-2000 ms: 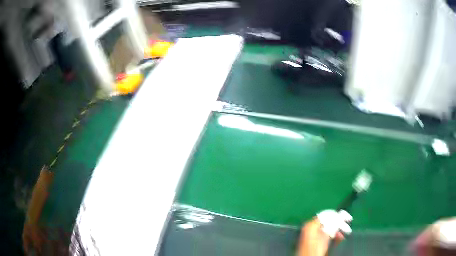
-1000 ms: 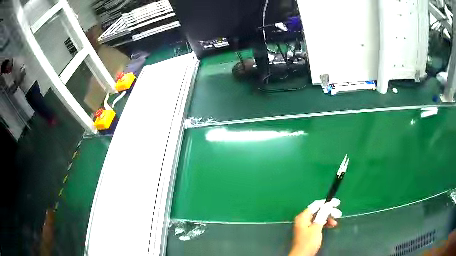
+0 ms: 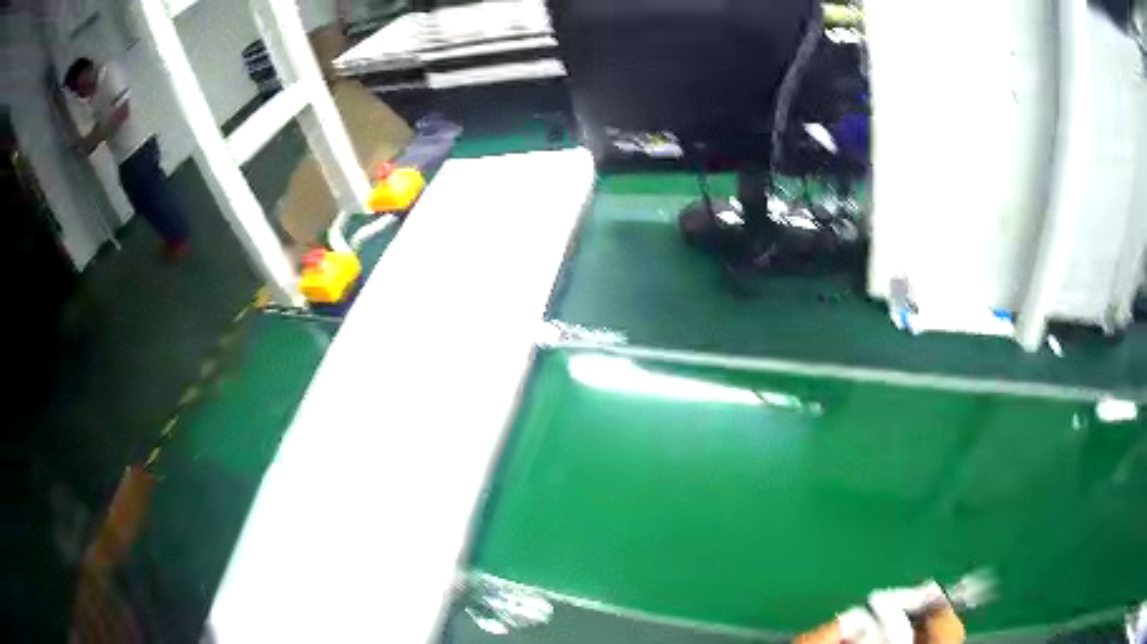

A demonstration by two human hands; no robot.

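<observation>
My left hand (image 3: 887,619) is at the bottom edge, right of centre, cut off by the edge and blurred. White finger cots cover its fingertips. It is closed around the tweezers (image 3: 972,586), whose pale, blurred tip points right over the green conveyor belt (image 3: 755,491). Whether the tips hold a piece cannot be seen. My right hand is not clearly visible; a small pale sliver at the lower right edge cannot be identified.
A long white transfer track (image 3: 390,403) runs along the belt's left side. Two yellow emergency stop boxes (image 3: 330,274) lie beyond it. A black monitor (image 3: 686,76) and a cream machine cabinet (image 3: 962,164) stand across the belt. A person (image 3: 126,145) stands far left.
The camera view has shifted, and the scene sits lower and further right than a second ago. My left hand is lower in view, and the tweezers have turned from pointing up to pointing right.
</observation>
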